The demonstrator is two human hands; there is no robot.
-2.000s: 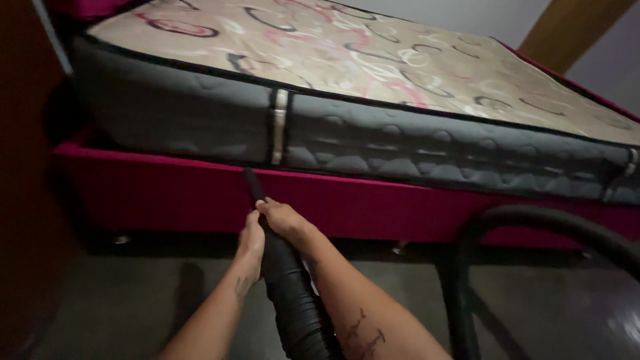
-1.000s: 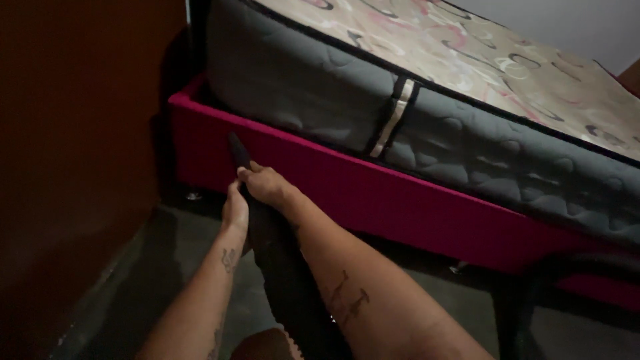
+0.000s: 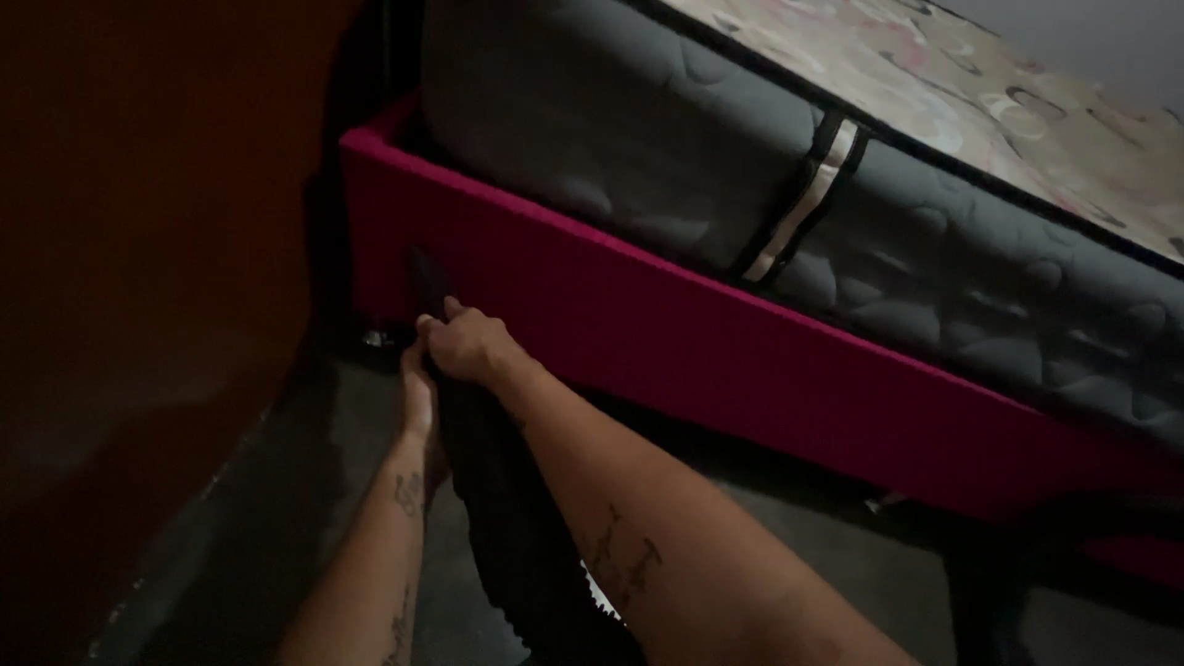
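Note:
Both of my hands grip the front end of a black corrugated vacuum hose [image 3: 504, 518]. My left hand [image 3: 421, 393] is on its left side, and my right hand [image 3: 472, 344] wraps over it from the right. Beyond my fingers a dark narrow nozzle [image 3: 427, 277] points at the magenta upholstered bed base [image 3: 647, 324], near its left corner; whether it touches the fabric cannot be told. On the base lies a mattress with a grey quilted side [image 3: 592, 120], a patterned top and a light strap handle [image 3: 805, 203].
A dark brown upright surface [image 3: 157, 231] stands close on the left. The grey floor [image 3: 814, 546] runs under the bed, which has small metallic feet [image 3: 375, 339]. At lower right a dark curved hose [image 3: 985, 573] arches beside the base.
The view has swung left along the bed. My hands and the nozzle have moved from the bed side near the strap handle to near the base's left corner, still holding the hose.

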